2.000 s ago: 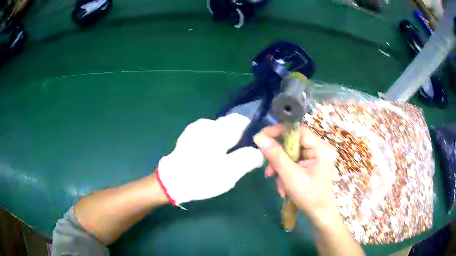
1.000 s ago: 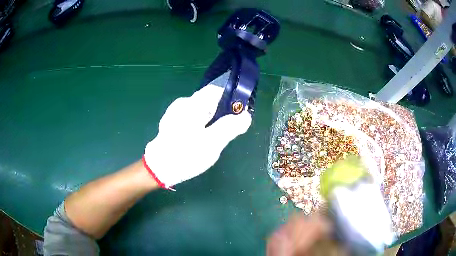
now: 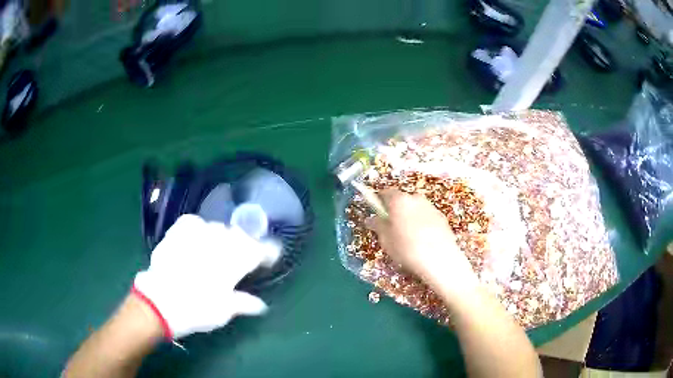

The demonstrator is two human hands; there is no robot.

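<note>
A dark fan (image 3: 299,221) lies at centre left, blurred, its pale blue blades and round hub facing up and its dark base at its left. My left hand (image 3: 203,277), in a white glove with a red cuff, lies over the fan's lower left part, thumb spread clear; blur hides whether it grips. My bare right hand (image 3: 413,225) is over the copper-coloured pieces (image 3: 472,207) in the open clear bag. The hammer's pale handle (image 3: 371,199) runs into its fingers, its head at the bag's left edge. The fingertips are hidden.
The green surface (image 3: 81,244) carries other dark fan units (image 3: 166,33) along the back. A pale metal post (image 3: 542,55) rises behind the bag. A bag of dark parts (image 3: 634,166) is at right, cardboard (image 3: 568,339) below it.
The fan has turned over, from its dark body with a copper piece showing to its blades, and moved left and nearer. My right hand and the hammer have moved up over the bag.
</note>
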